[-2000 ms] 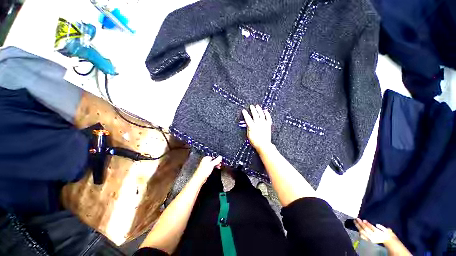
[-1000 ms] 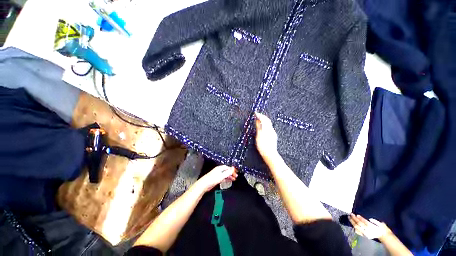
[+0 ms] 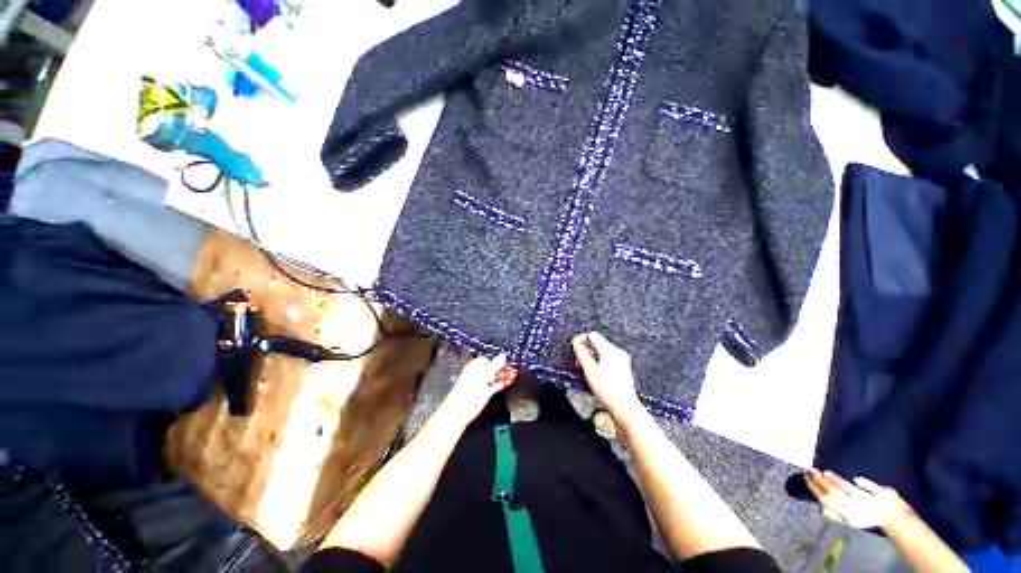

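A dark grey tweed jacket [image 3: 470,151] lies front up on the white table, its hem toward me. A speckled double braid trim [image 3: 588,190] runs down its centre, and four short speckled bars mark the pockets. My left hand [image 3: 481,381] grips the hem with its fingertips, just left of the centre trim. My right hand [image 3: 606,367] is at the hem just right of the trim, fingers bent against the cloth; whether it pinches the cloth is hard to tell. The jacket's top is cut off by the frame edge.
A teal tool [image 3: 202,134] with a black cord lies on the white table [image 3: 325,56], upper left. A black corded tool [image 3: 236,341] is on the wooden board [image 3: 291,414]. Navy garments [image 3: 929,336] lie at right, dark ones [image 3: 101,325] at left. Another person's hand [image 3: 856,498] shows lower right.
My right hand has moved down from the centre trim to the hem. My left hand has stayed at the hem, shifting slightly. The centre front edges now lie closer together.
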